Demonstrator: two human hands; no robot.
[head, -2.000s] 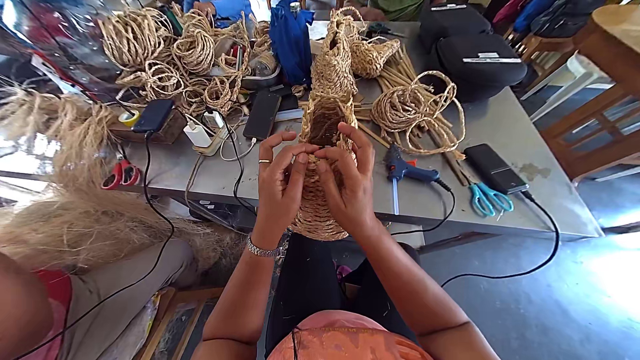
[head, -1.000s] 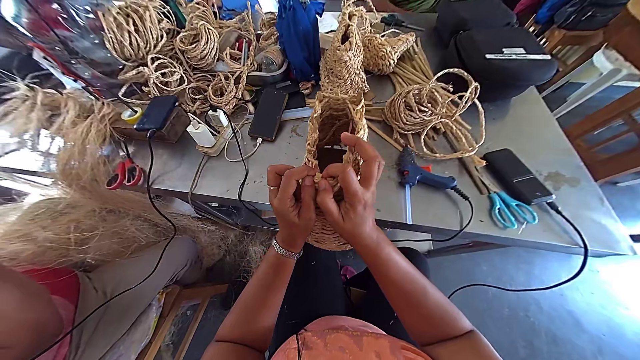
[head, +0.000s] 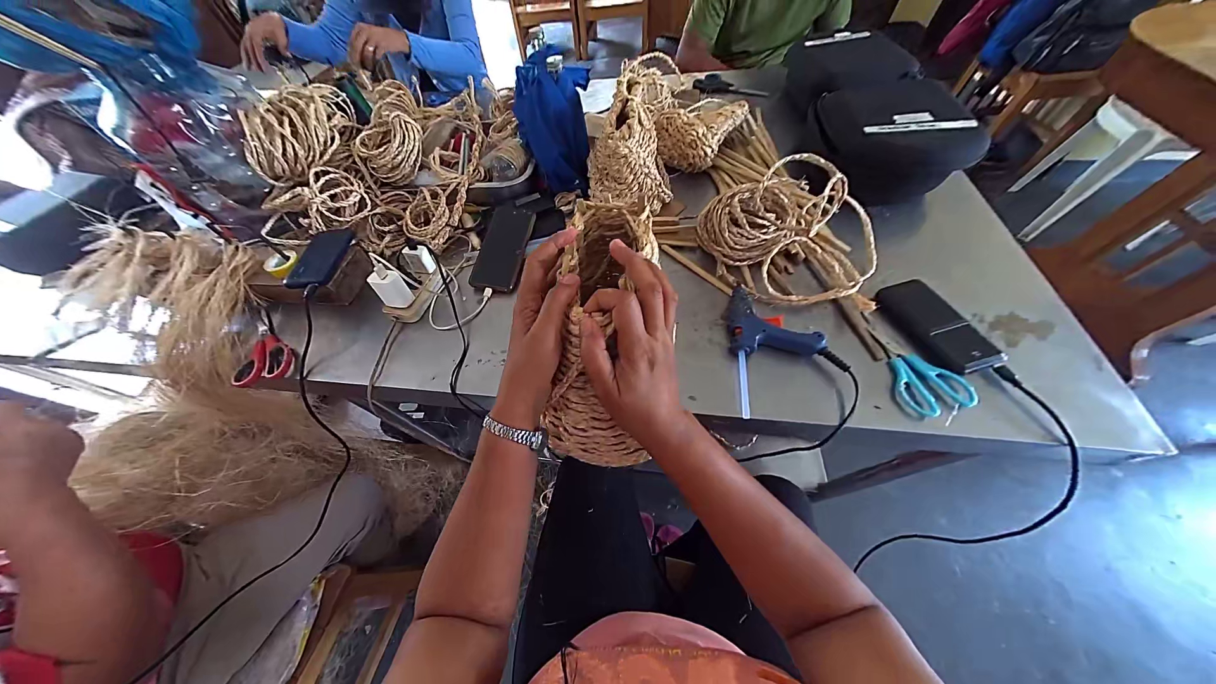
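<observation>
A woven basket of braided natural fibre [head: 594, 423] rests at the table's near edge, its opening facing up and away. My left hand [head: 543, 318] grips the left side of its rim, thumb and fingers on the braid. My right hand [head: 635, 347] pinches the near part of the rim with thumb and index finger; the exact spot is partly hidden by the fingers. Just right of the basket lies a blue hot glue gun [head: 768, 332] with a glue stick. Behind the basket stands another woven fibre piece [head: 627, 157].
Coiled fibre rope [head: 774, 223] lies over sticks at the right, near teal-handled scissors [head: 926, 385] and a black power bank [head: 936, 323]. Rope bundles [head: 299, 133], a phone [head: 503, 249] and red-handled scissors [head: 264, 359] are at left. Loose cables cross the table edge. Co-workers sit at the left and beyond.
My left hand has moved from the near rim to the basket's left side. My right hand stays at the near rim.
</observation>
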